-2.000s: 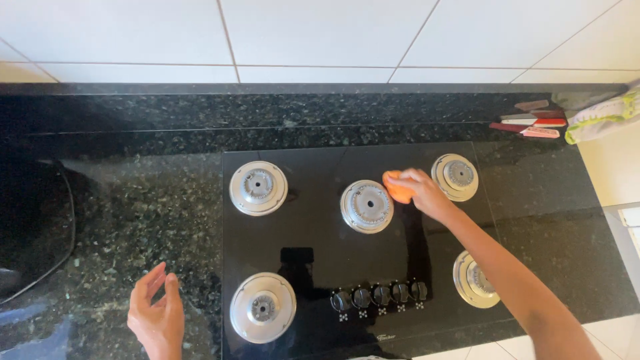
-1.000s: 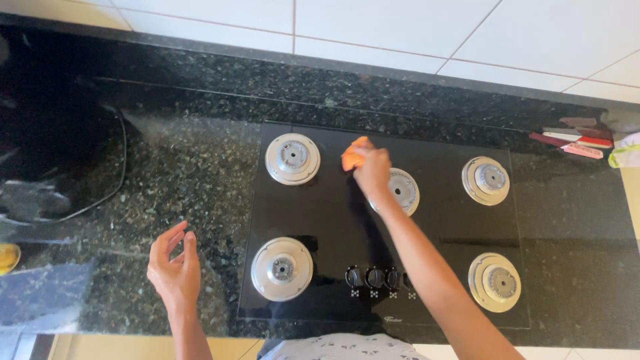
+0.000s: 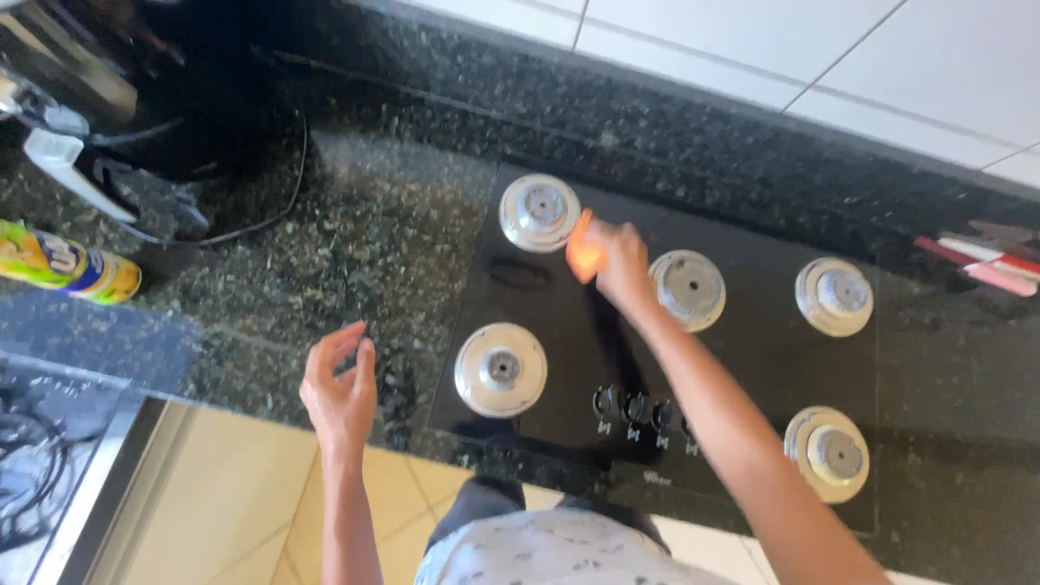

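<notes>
My right hand [image 3: 619,256] is closed on an orange cloth or sponge [image 3: 585,248], blurred, over the black glass cooktop [image 3: 569,341]. The orange thing is just right of the upper left metal burner [image 3: 539,213] and left of the middle burner [image 3: 688,290]. Under my right forearm, part of the row of black control knobs [image 3: 635,406] is hidden. My left hand [image 3: 340,378] hovers with fingers apart and holds nothing, left of the cooktop's lower left burner [image 3: 501,370].
A black appliance [image 3: 203,106] with a cord stands at upper left. Below it lies a colorful can [image 3: 69,264]. Red- and white-handled utensils [image 3: 979,264] lie at the far right on the granite counter [image 3: 349,219]. Tiles [image 3: 699,41] cover the wall.
My right hand, with the orange thing, has moved left across the cooktop from beside the middle burner to near the upper left burner. The view has shifted left and tilted.
</notes>
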